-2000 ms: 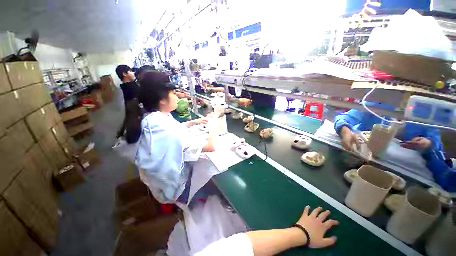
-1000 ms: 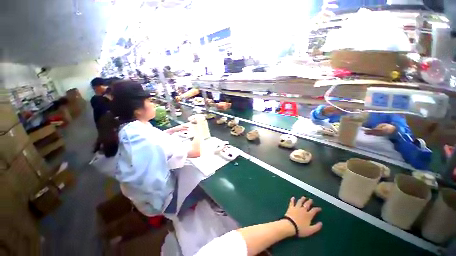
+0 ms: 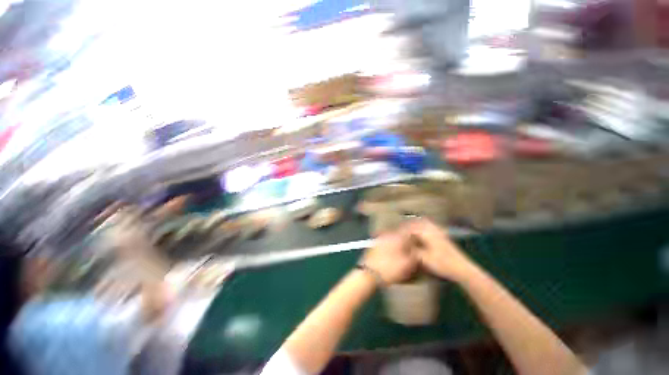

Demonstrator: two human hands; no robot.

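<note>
The frame is strongly blurred. My left hand (image 3: pixel 390 256), with a dark bracelet at the wrist, and my right hand (image 3: pixel 434 250) meet over the near bench edge of the pale rail. A cream housing (image 3: pixel 412 302) shows just below them against the green workbench top (image 3: pixel 293 304); its upper part is hidden by my hands. The blur hides my fingers, so whether they grip it cannot be told. More cream housings (image 3: pixel 400 203) show just beyond my hands.
The dark conveyor belt (image 3: pixel 282 233) runs beyond the pale rail (image 3: pixel 308 251), with small cream parts (image 3: pixel 323 217) on it. A row of blurred beige shapes (image 3: pixel 543 192) extends right. A person in light blue (image 3: pixel 73 329) is at left. Blue sleeves (image 3: pixel 396 152) show across the belt.
The view has swung right. My left hand has left its flat, spread rest on the bench and is beside my right hand, which has come into view. A housing now shows below both hands.
</note>
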